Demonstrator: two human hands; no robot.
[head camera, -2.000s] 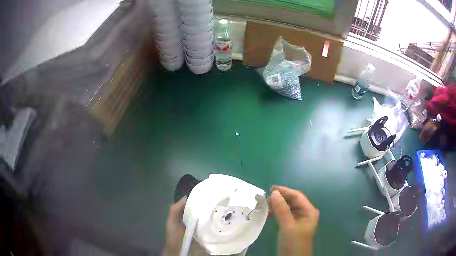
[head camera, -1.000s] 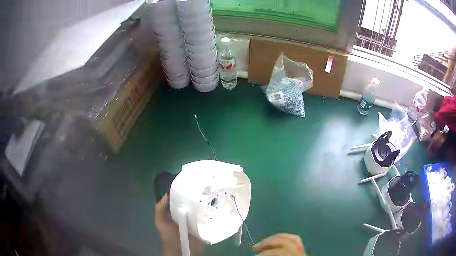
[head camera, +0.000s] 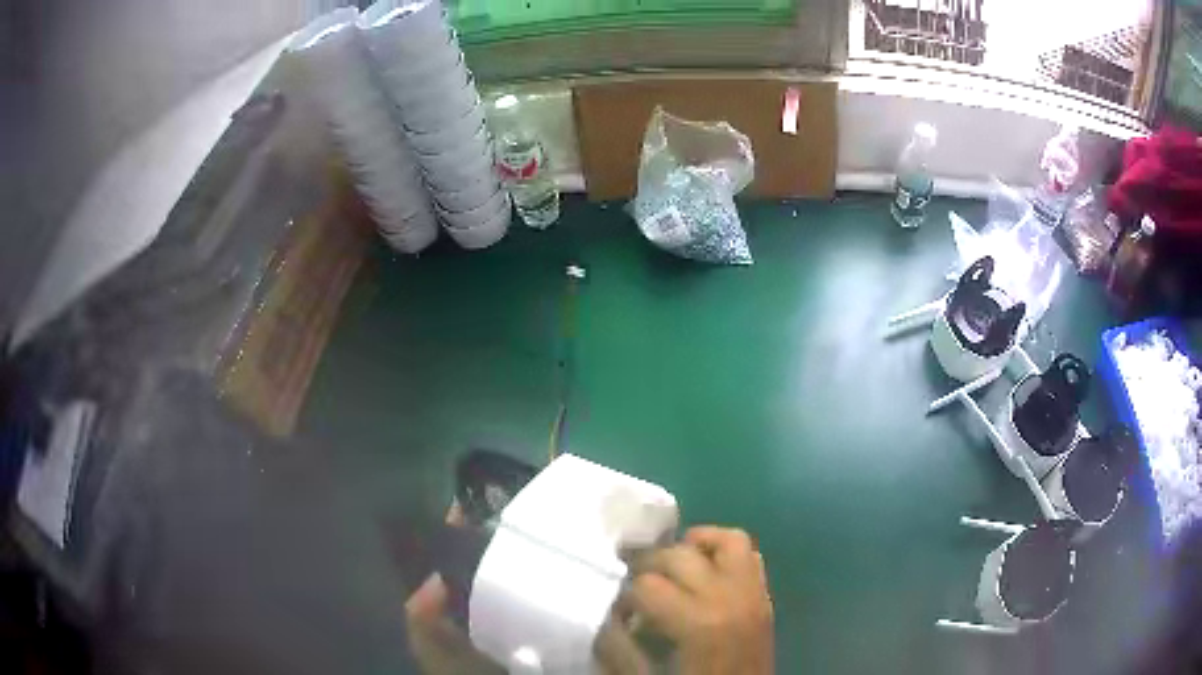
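A white camera body (head camera: 547, 567) is held on its side low in the middle of the view. A black bracket part (head camera: 498, 477) shows at its left. My left hand (head camera: 435, 626) grips it from the left, partly hidden by the dark part. My right hand (head camera: 705, 600) is on the right side at the open base, fingers curled against it; what the fingertips hold is hidden. A thin lead wire (head camera: 564, 382) runs up from the camera over the green bench, with a small white connector (head camera: 575, 272) at its end.
Several white cameras with antennas (head camera: 975, 336) stand at the right, beside a blue small parts tray (head camera: 1120, 346). Nested white shells (head camera: 455, 172), a drink bottle (head camera: 530, 178), a bag of small parts (head camera: 692, 211) and cardboard (head camera: 606, 125) are along the back.
The camera has turned from base facing me to lying on its side. My right hand has moved from the pulled wire up to the base. The wire at the back now extends straighter.
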